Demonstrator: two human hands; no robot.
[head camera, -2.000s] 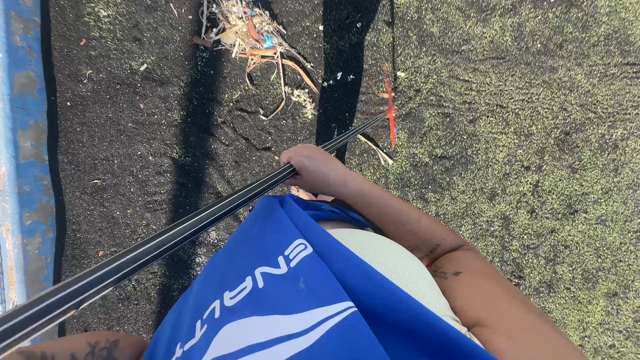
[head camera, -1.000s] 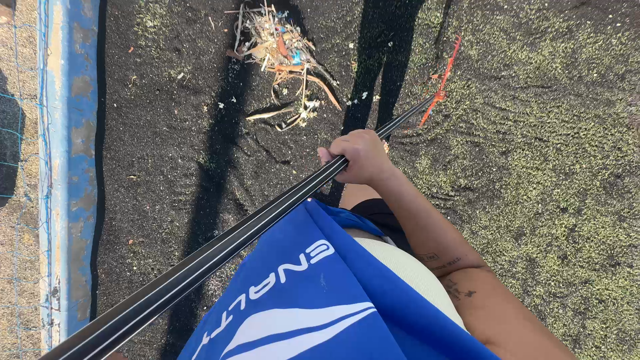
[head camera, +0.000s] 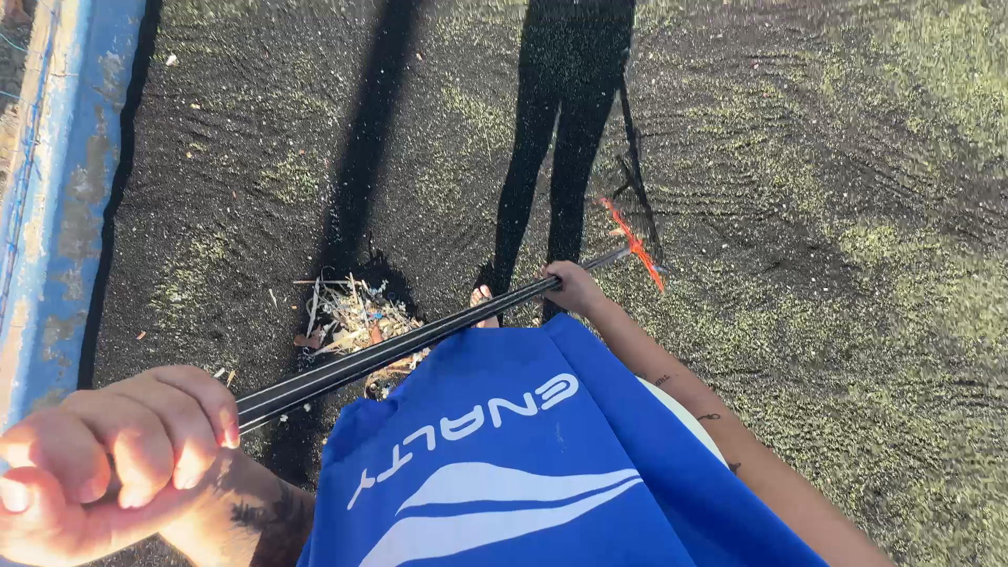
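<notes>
A long black pole with pale stripes (head camera: 346, 368) runs slantwise across my body, ending in a red rake head (head camera: 634, 246) on the dark, gritty ground at the right of centre. Large at the lower left, my left hand (head camera: 118, 441) is closed around the pole's upper end. My right hand (head camera: 573, 287) grips the pole lower down, close to the rake head. Behind the pole lies a pile of twigs and litter (head camera: 366, 315), partly hidden by the pole and my blue shirt (head camera: 488, 441).
A blue, paint-worn wall edge (head camera: 79, 197) with blue netting beside it runs along the left. Yellow-green bits (head camera: 890, 331) cover much of the ground at the right. My foot (head camera: 482, 298) shows just beyond the shirt. Long shadows fall across the ground ahead.
The view has shifted, and the litter pile now lies close to the pole and my shirt. My left hand has come into view on the pole's upper end. My right hand still holds the pole.
</notes>
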